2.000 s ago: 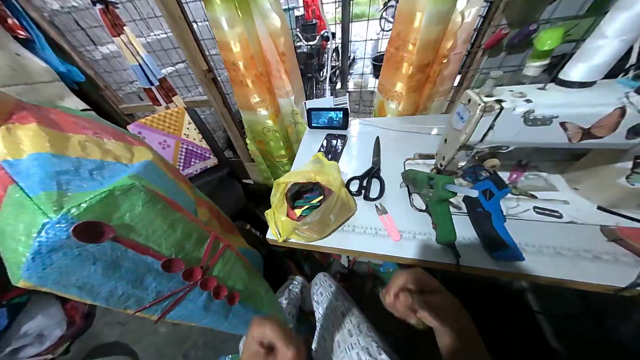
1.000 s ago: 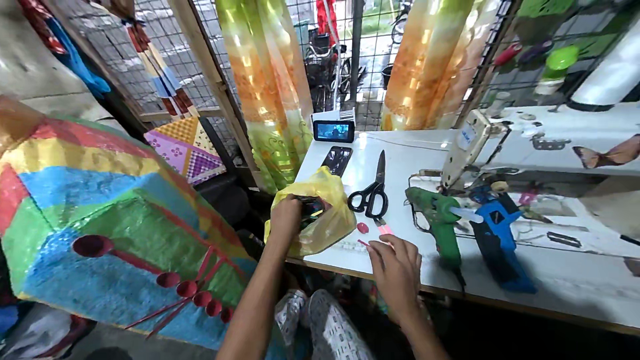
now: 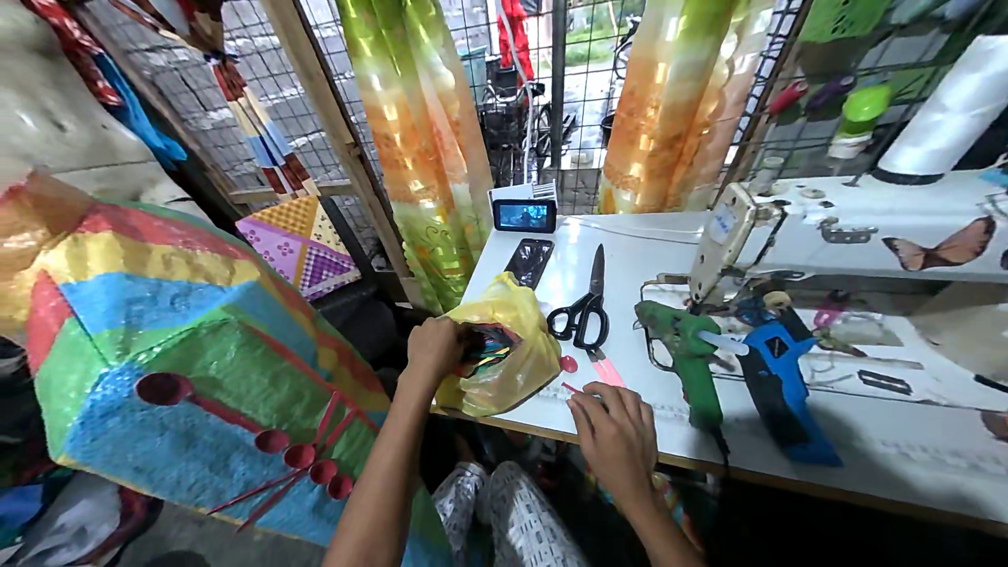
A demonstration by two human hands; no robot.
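My left hand (image 3: 435,346) is at the mouth of a yellow plastic bag (image 3: 531,358), its fingertips hidden at the dark, multicoloured contents (image 3: 490,346). At the table's front edge, my right hand (image 3: 613,421) has its fingers at a thin red stick (image 3: 572,388); the grip is not clear. A small round red piece (image 3: 568,364) lies beside the bag. Black-handled scissors (image 3: 589,311) lie behind a pink-handled tool (image 3: 607,370). Red spoon-shaped pieces (image 3: 299,455), one larger (image 3: 164,388), rest on a colourful patchwork-like surface (image 3: 197,339) at left.
A green glue gun (image 3: 683,354) and a blue and black tool (image 3: 783,386) lie right of my right hand, before a white sewing machine (image 3: 850,228). A phone (image 3: 530,262) and a small lit screen (image 3: 524,215) are at the table's back. Curtains (image 3: 425,142) hang behind.
Two seconds ago both hands were low, before the table. My left hand has moved up to the yellow bag, and my right hand to the table edge near the pink-handled tool.
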